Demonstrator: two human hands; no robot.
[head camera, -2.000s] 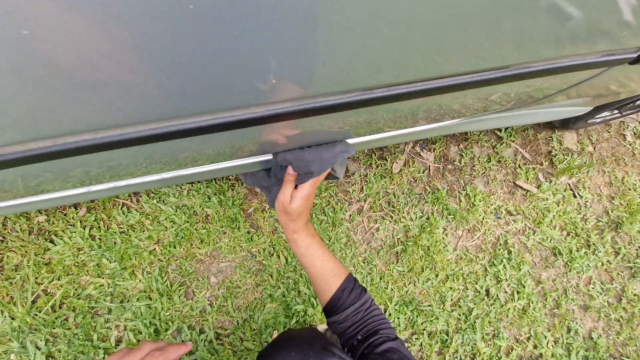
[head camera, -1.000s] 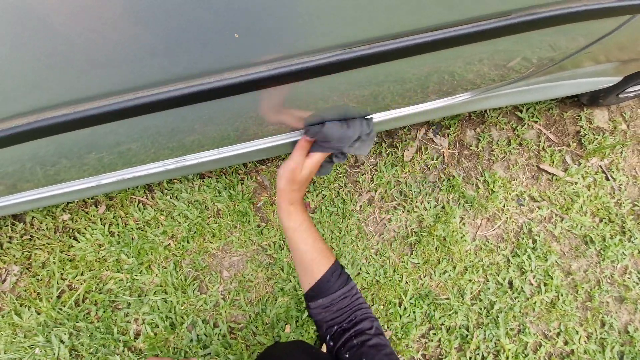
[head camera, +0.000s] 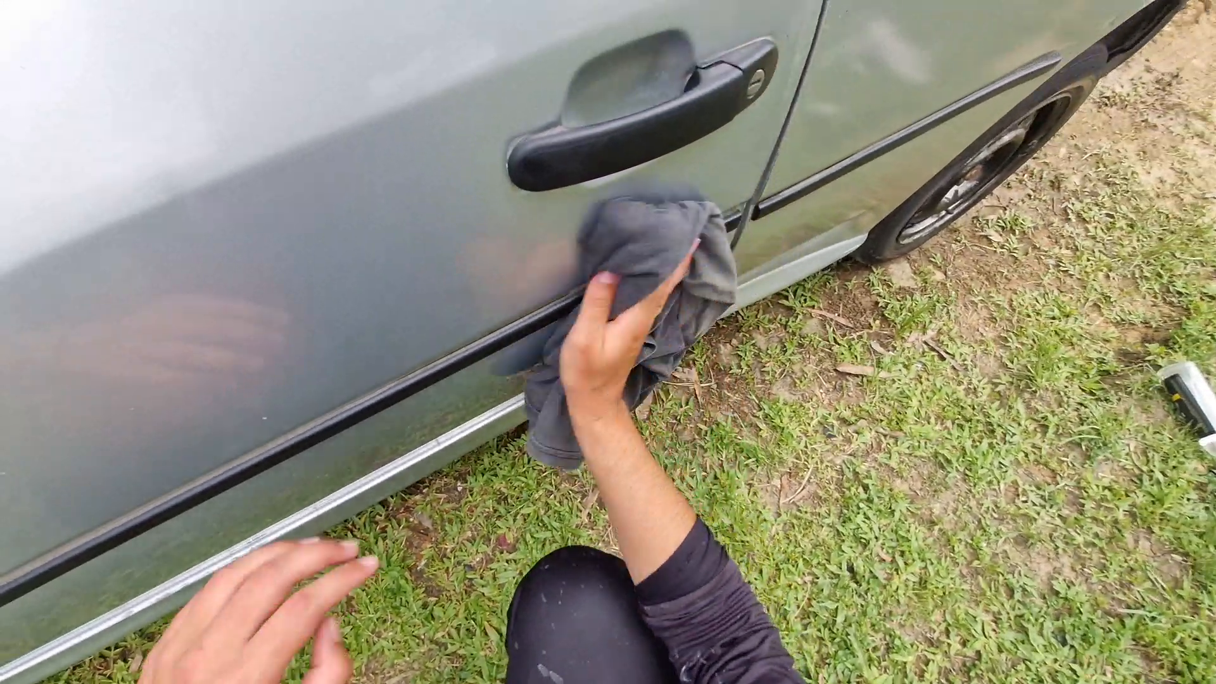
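A dark grey cloth (head camera: 641, 252) is bunched in my right hand (head camera: 608, 351), against the silver-green car door (head camera: 380, 237), over the black side moulding. Just above the cloth is the black door handle (head camera: 646, 123) with its keyhole. Part of the cloth hangs below my wrist, in front of the sill. My left hand (head camera: 261, 613) is at the lower left, near the sill, with its fingers spread and nothing held. Faint reflections of both hands show on the paint.
The rear wheel (head camera: 969, 185) stands at the upper right, past the door seam. Patchy grass (head camera: 855, 532) runs along the car. A bottle with a black label (head camera: 1192, 404) lies at the right edge. My knee (head camera: 579, 617) is at the bottom.
My right hand has moved up with the cloth from the lower door edge to beneath the handle. My left hand has come into view. The view has shifted, showing the handle and more of the wheel.
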